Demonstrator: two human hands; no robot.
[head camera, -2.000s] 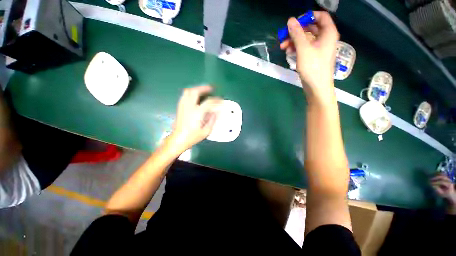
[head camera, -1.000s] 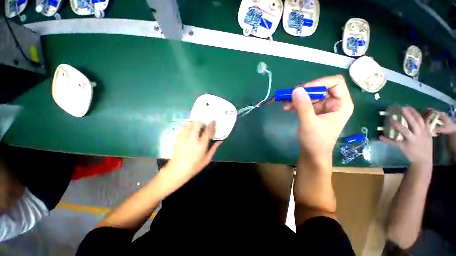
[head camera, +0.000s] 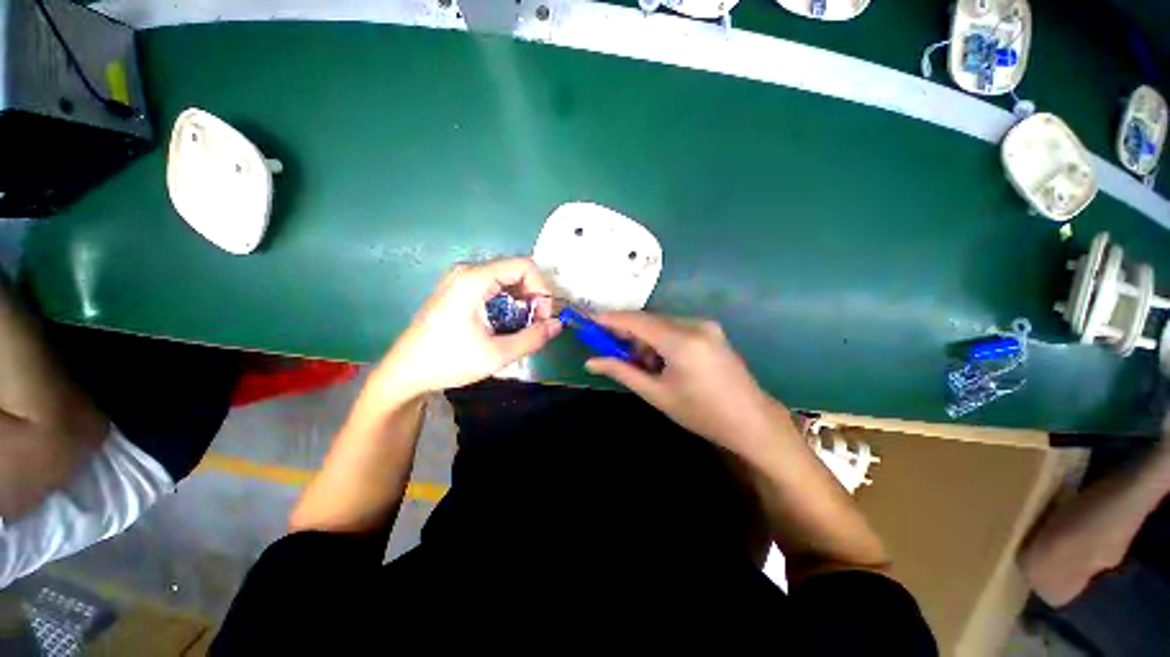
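Note:
My left hand (head camera: 475, 321) holds a small blue-and-white circuit board (head camera: 508, 311) between thumb and fingers, near the front edge of the green bench. My right hand (head camera: 680, 366) holds a blue battery cell (head camera: 598, 336), its end close to the board; whether they touch is hard to tell. Short thin leads show between them. An off-white housing shell (head camera: 601, 257) lies just beyond my hands, with two round holes showing; its near edge is partly hidden by my fingers.
Another shell (head camera: 221, 182) lies at left by a dark boxy device (head camera: 71, 109). At right are a loose battery with board (head camera: 988, 366), stacked pegged shells (head camera: 1114, 298) and a shell on the white strip (head camera: 1050, 167). An open carton (head camera: 956, 513) stands below; another person's arm (head camera: 1103, 526) is at right.
My left hand has left the shell and now holds the board. My right hand has brought the battery down and left beside it. The neighbour's hands have left the pegged shells, now stacked at right.

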